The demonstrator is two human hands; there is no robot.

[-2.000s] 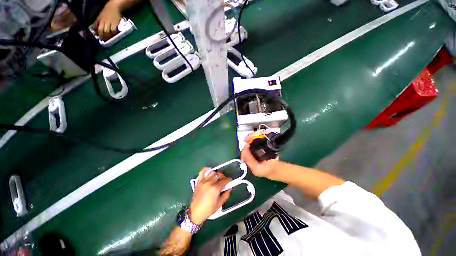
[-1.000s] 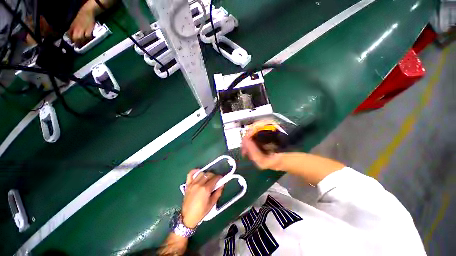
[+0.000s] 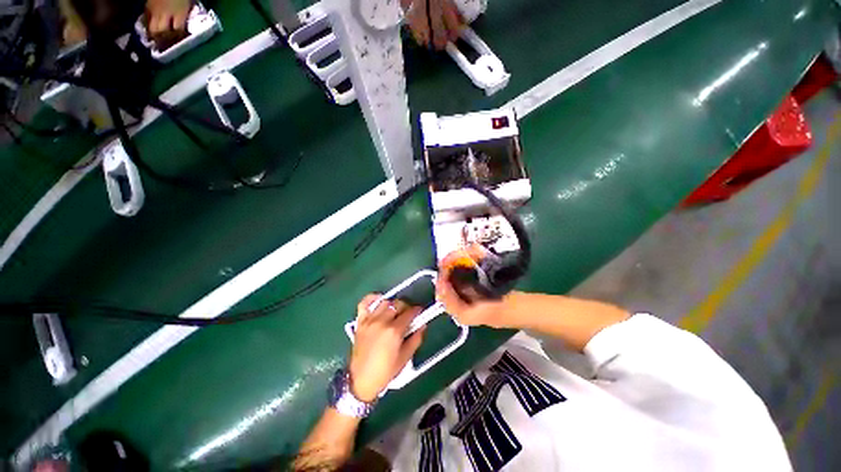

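Note:
My left hand lies over two white loop-shaped housings side by side and holds them on the green surface. The far housing and the near housing show their open rings to the right of my fingers; their other ends are partly hidden under the hand. My right hand grips the black electric screwdriver with its orange band, at the right ends of the housings. The screwdriver's tip is hidden. The white screw feeder stands just beyond, its dark hopper open.
A black cord loops left over the green belt. A grey metal upright stands beyond. More white housings lie across the line, with other people's hands on some. A red stool is at right.
My right hand and the screwdriver have moved from the feeder's front ledge back to the housings' right ends. A person's hand now reaches to a housing beyond the upright. The camera view has shifted.

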